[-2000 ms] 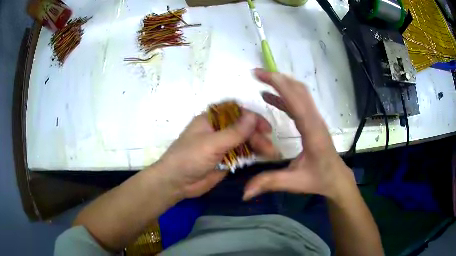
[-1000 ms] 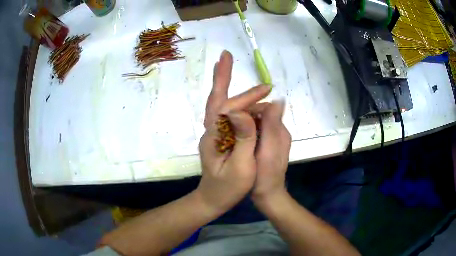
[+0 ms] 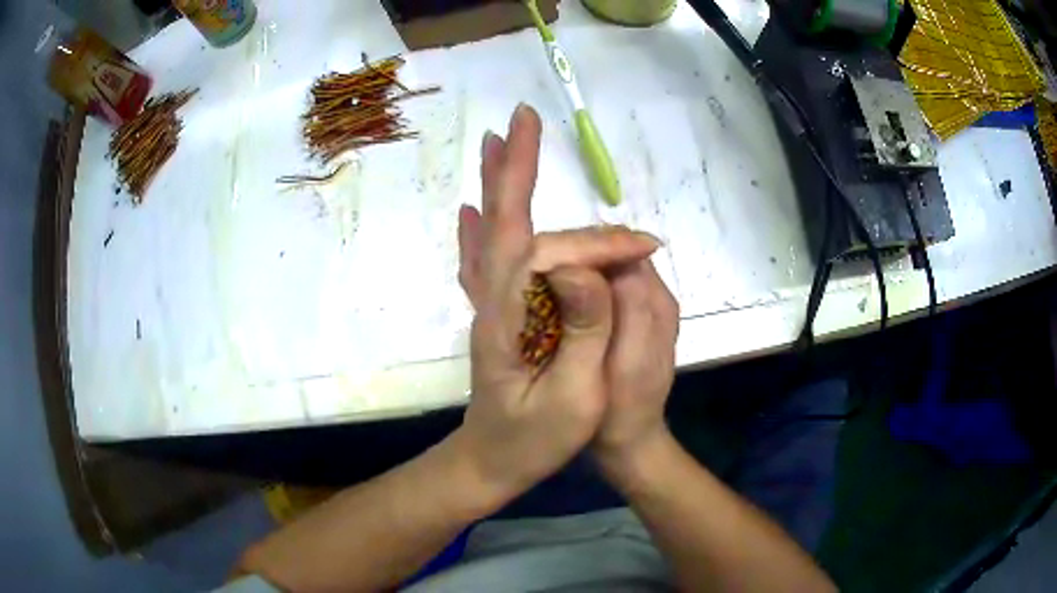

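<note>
My left hand (image 3: 522, 371) holds a bundle of short red and yellow-brown wire leads (image 3: 540, 322) in the crook of its thumb, one end of the bundle facing up. Its other fingers are straight and point away from me. My right hand (image 3: 638, 348) is pressed against the left hand from the right side, palm inward; it covers the other end of the bundle, and whether its fingers grip the wires is hidden. Both hands are over the bench's near edge.
Two loose wire piles lie on the white bench (image 3: 267, 301), one at centre left (image 3: 354, 110), one at far left (image 3: 151, 141) beside a jar (image 3: 99, 79). A green-white toothbrush (image 3: 593, 156) lies beyond my hands. A black unit with cables (image 3: 852, 151) stands right.
The hands were apart two seconds ago, the left holding the bundle and the right open. They came together around it and stay together. The view has shifted slightly.
</note>
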